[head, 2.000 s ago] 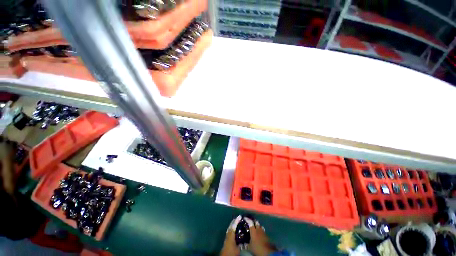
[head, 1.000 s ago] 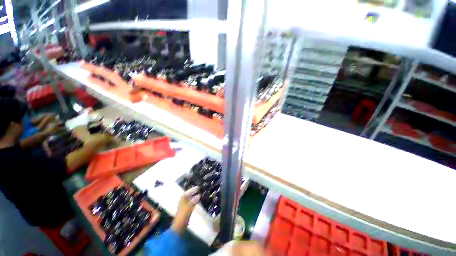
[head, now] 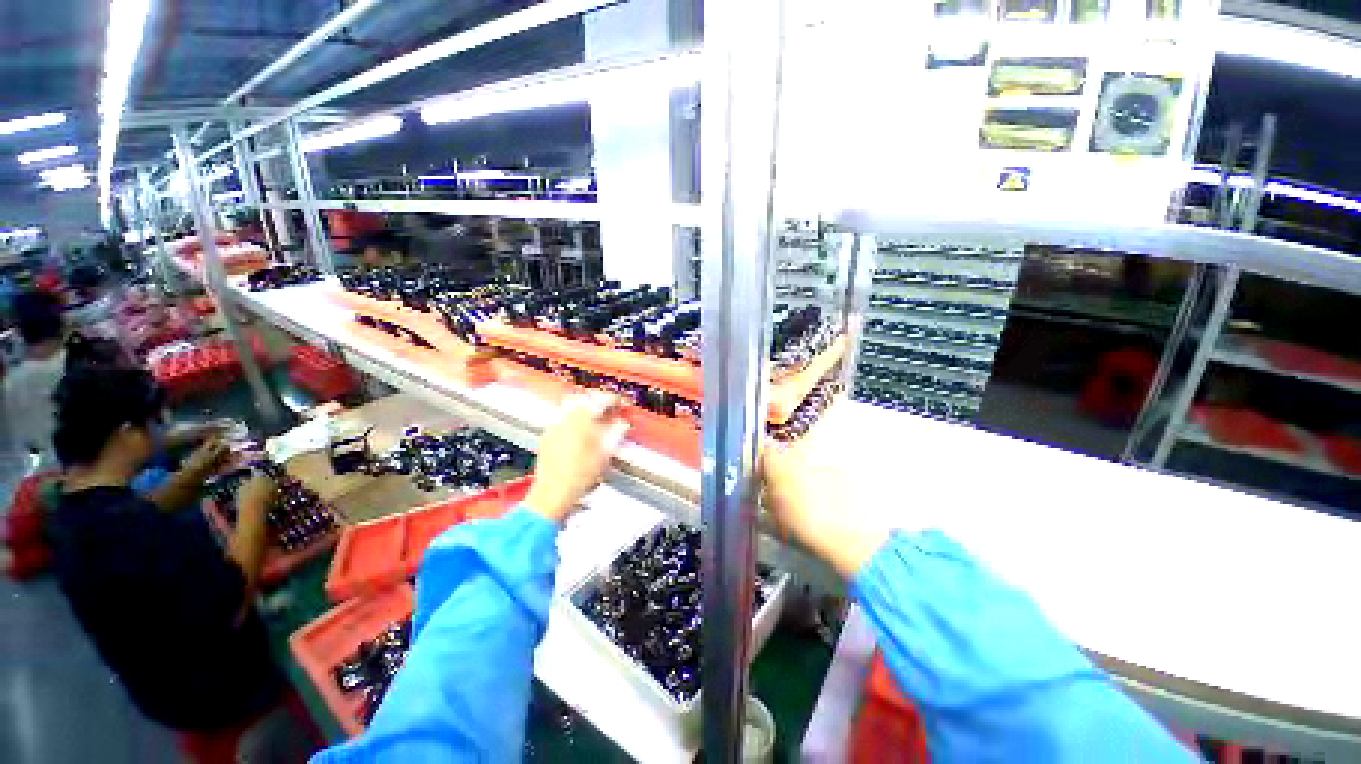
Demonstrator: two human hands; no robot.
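Stacked orange trays (head: pixel 657 433), loaded with rows of glossy black parts, stand on the white shelf behind the metal upright. My left hand (head: pixel 579 452) is raised in front of the lower tray's front side, left of the upright; a white cover shows at a fingertip. Whether it grips the tray is unclear. My right hand (head: pixel 803 490) is just right of the upright, near the trays' right end. Its fingertips are partly hidden by the upright, so its hold cannot be seen.
The metal upright (head: pixel 734 299) stands between my hands. Below the shelf (head: pixel 1134 537) are a white bin (head: pixel 634 679) of black parts and a parts tray (head: pixel 317 645), partly covered by my left sleeve. A person (head: pixel 142 567) works at the left. Printed pictures hang above.
The view has swung left and up. My left hand has moved from the white bin up to the shelf trays. My right hand has risen from low near the upright to the shelf.
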